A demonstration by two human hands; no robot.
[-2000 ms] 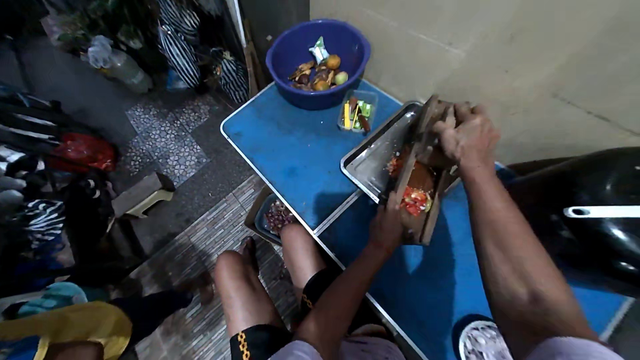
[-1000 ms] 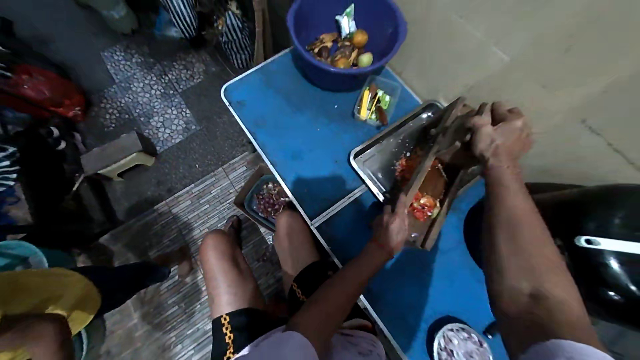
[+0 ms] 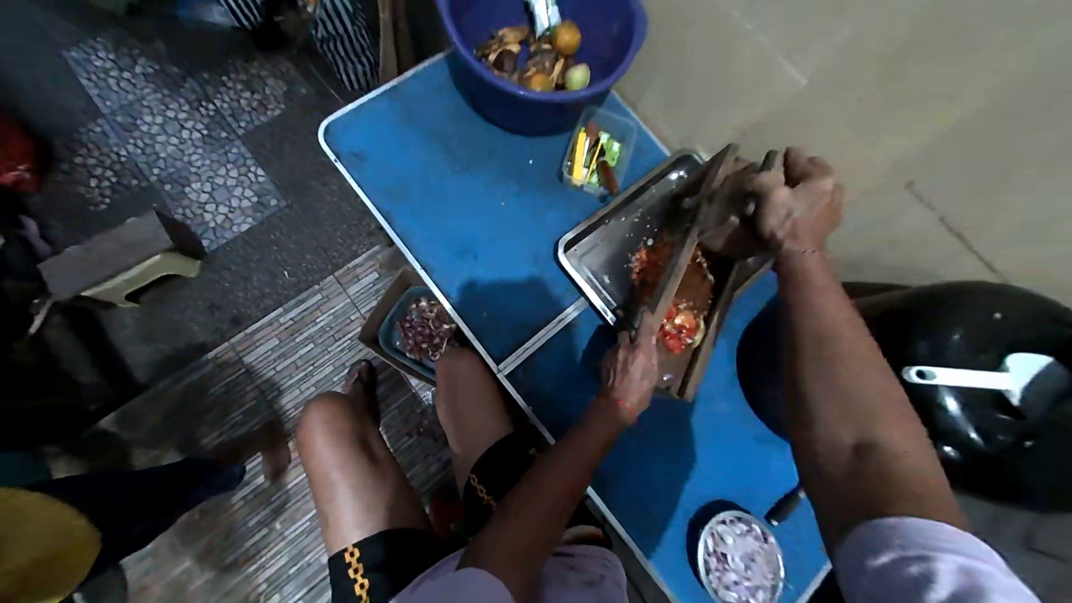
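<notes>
A wooden slicer board with raised side rails (image 3: 699,368) lies slanted across a rectangular metal tray (image 3: 615,222). My left hand (image 3: 630,368) grips the near end of its left rail. My right hand (image 3: 800,201) is closed over a dark block or holder (image 3: 730,209) at the board's far end; what lies under the block is hidden. Chopped red pieces, like tomato or chili, with some pale bits (image 3: 680,327) rest on the board between the rails. More reddish shreds (image 3: 649,260) lie in the tray beside the left rail.
On the blue table (image 3: 435,167) stand a purple basin of produce (image 3: 536,105), a clear box of small items (image 3: 599,151) and a bowl of chopped onion (image 3: 741,557). A dark handle lies by that bowl. Right is a black rounded object (image 3: 988,335) with a white utensil. A person's leg shows lower left.
The view has shifted. My right hand stays on the block at the board's far end, and my left hand keeps its grip on the rail.
</notes>
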